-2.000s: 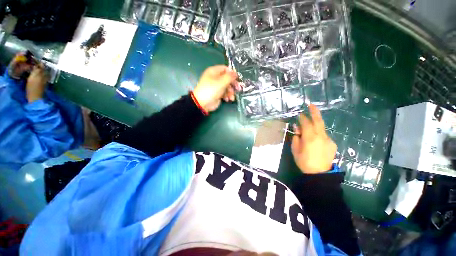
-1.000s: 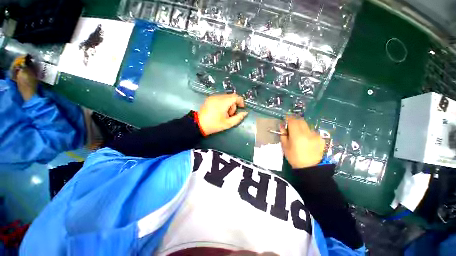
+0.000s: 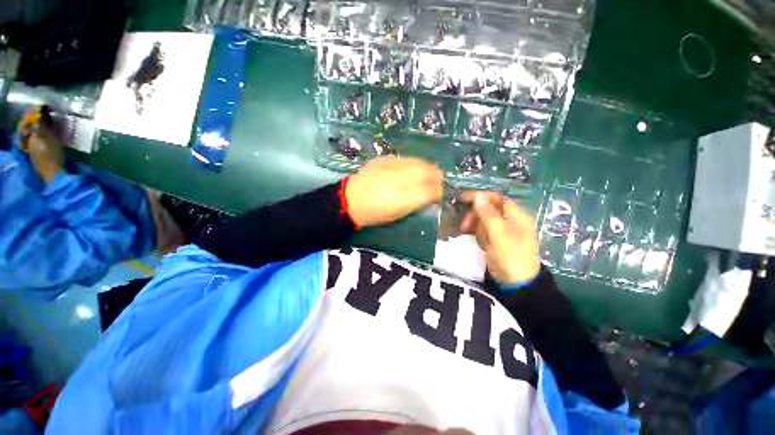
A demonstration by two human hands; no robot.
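My left hand (image 3: 395, 190), with a red wristband, and my right hand (image 3: 506, 234), with a blue wristband, meet fingertip to fingertip. Between them they pinch a small dark module (image 3: 456, 200). Its details are blurred. The work pad (image 3: 460, 257), part grey-brown and part white, lies under the hands and is partly covered by them. The left blister tray (image 3: 328, 95), clear with square pockets of dark parts, lies just beyond my hands. No tweezers can be made out in my right hand.
The right blister tray (image 3: 611, 223) lies right of my hands, near a white box (image 3: 733, 189) with white paper (image 3: 719, 297) below it. A blue strip (image 3: 220, 100) and a white sheet (image 3: 155, 87) with a black pile lie left. A neighbouring person's hand (image 3: 41, 140) shows at far left.
The upper clear tray was moved away, uncovering the pockets of parts. My hands, apart before, have come together, and now hold a small dark module between them.
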